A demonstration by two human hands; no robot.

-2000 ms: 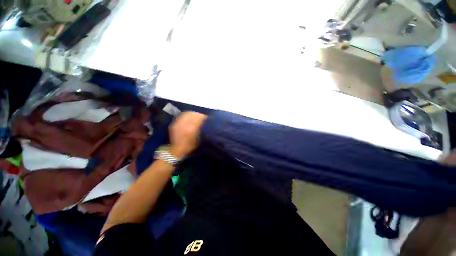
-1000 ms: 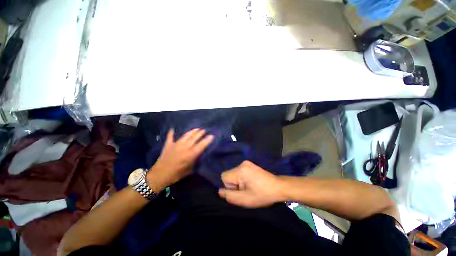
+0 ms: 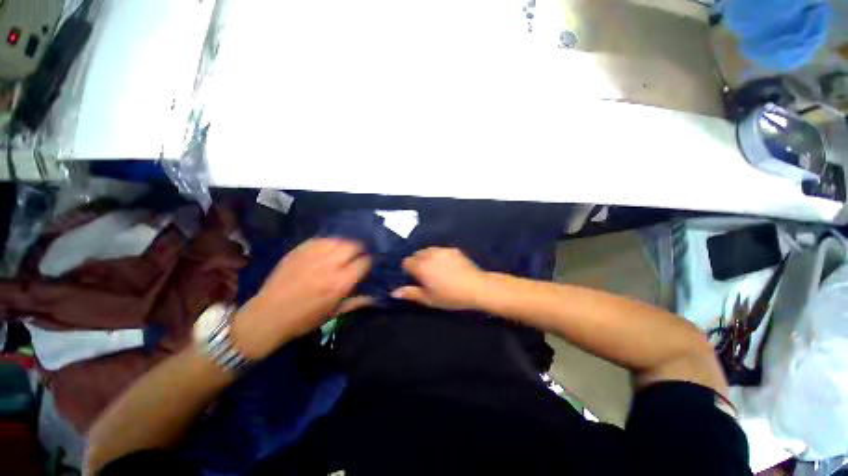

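The navy garment (image 3: 483,228) lies bunched over the wearer's lap, below the front edge of the white table. A white label or patch (image 3: 399,221) shows on it between and above the hands. My left hand (image 3: 325,274), with a watch at the wrist, holds the cloth; its fingers are slightly blurred. My right hand (image 3: 442,277) grips the cloth just to the right of it, thumb towards the left hand. The fingertips of both hands are partly hidden in the folds.
The white table (image 3: 400,121) runs across the front. Brown-and-white garments (image 3: 177,297) are piled at left. A clear oval tray (image 3: 783,141) sits at the table's right. A phone (image 3: 744,251), scissors (image 3: 737,337) and plastic bag (image 3: 818,372) lie on the right shelf. A blue bundle (image 3: 779,28) hangs upper right.
The garment was stretched to the right, then gathered on the lap. Since the last earlier frame the right hand has moved up, and a white label or patch now shows between the hands.
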